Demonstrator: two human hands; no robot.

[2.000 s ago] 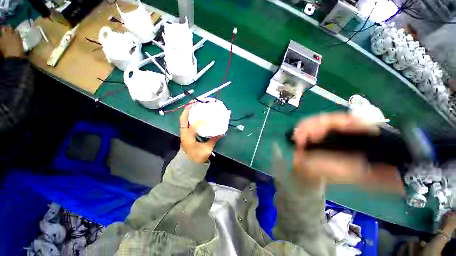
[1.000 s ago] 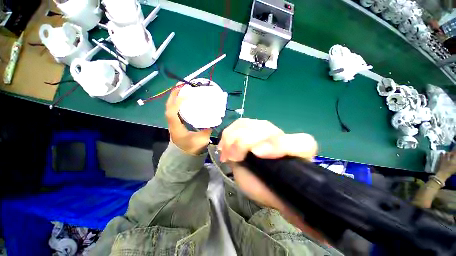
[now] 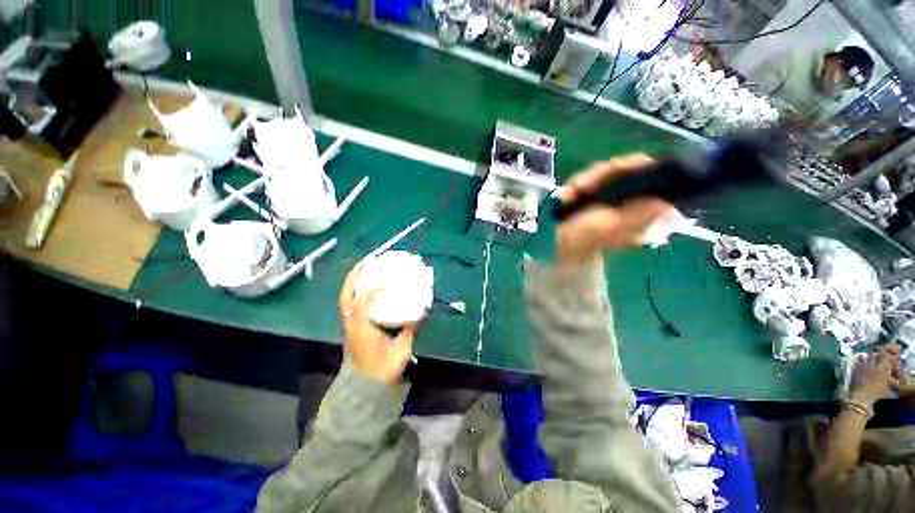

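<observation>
My left hand (image 3: 376,336) holds a white rounded camera housing (image 3: 399,288) at the bench's front edge. One flat white antenna (image 3: 397,237) sticks out behind it, and a short lead with a small white connector shows at its right. My right hand (image 3: 612,210) is raised at the centre right, closed around a black electric screwdriver (image 3: 692,180), whose far end is blurred. The screwdriver is apart from the housing. The silver-grey screw feeder (image 3: 515,180) stands on the bench just left of my right hand.
Several white units (image 3: 239,255) with antennas stand on the left by brown cardboard (image 3: 110,225) with a slim cream tube (image 3: 52,200). White housings (image 3: 788,301) are heaped right, near another person's hand (image 3: 871,376). A blue bin (image 3: 737,451) sits below the bench edge.
My right hand has moved up and away from the housing with the screwdriver, towards the back of the bench. My left hand still holds the housing. The view has shifted.
</observation>
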